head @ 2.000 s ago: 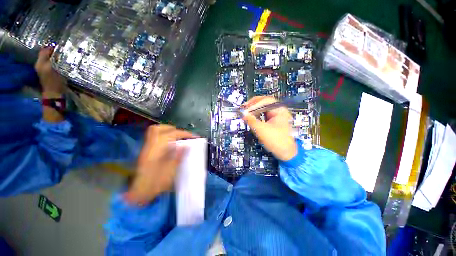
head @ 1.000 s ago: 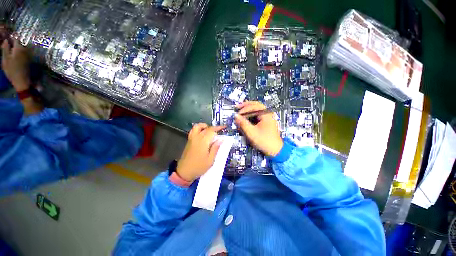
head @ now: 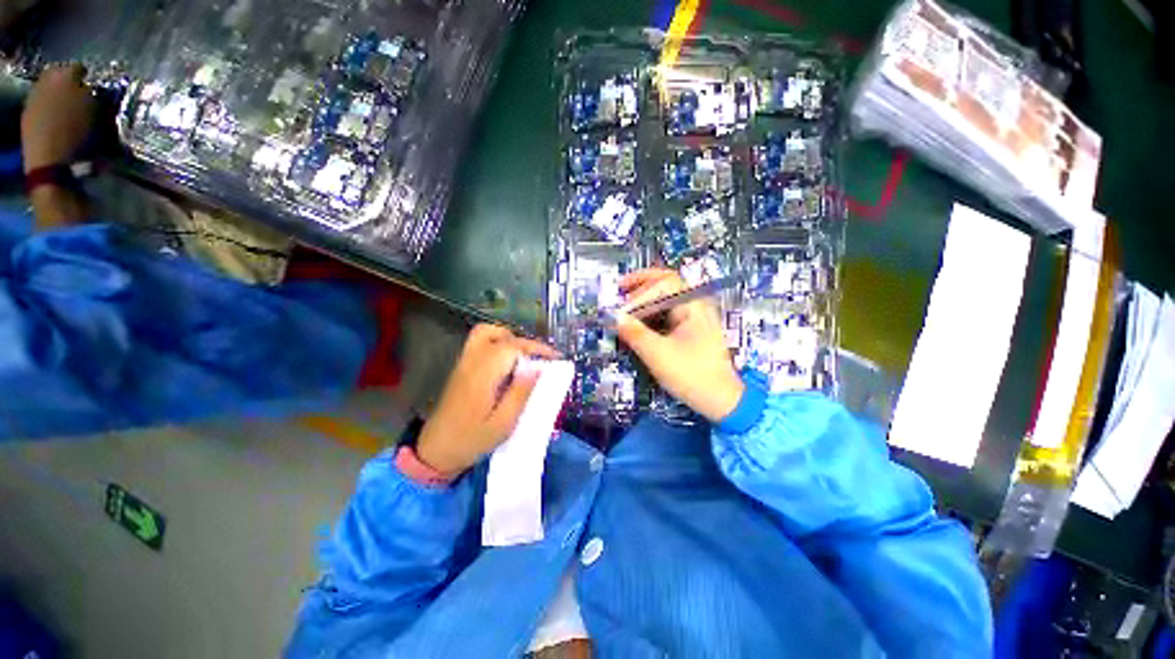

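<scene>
My left hand (head: pixel 477 397) holds a narrow white sticker strip (head: pixel 522 464) by its upper end, in front of my smock and below the blister tray. My right hand (head: pixel 686 345) holds dark tweezers (head: pixel 696 295) over the lower left part of the tray; their tips are at a board in the left column, and the fingers partly hide them. The clear blister tray (head: pixel 834 277) has three columns of pockets. Blue circuit boards with silver parts, such as one at the upper left (head: pixel 603 102), lie in it. My right hand covers part of the middle column.
Stacked blister trays (head: pixel 432 193) stand at the left. Another person's arm (head: pixel 142 322) is beside them. At the right lie bagged sheets (head: pixel 986 110), a white sheet (head: pixel 960 337), amber film (head: pixel 1076 386) and loose white strips (head: pixel 1134 406). Marking tape (head: pixel 679 32) is beyond the tray.
Since one second ago, my left hand and the strip have moved left and down, away from the tray. My right hand stays over the tray with the tweezers. The other person's hand has shifted.
</scene>
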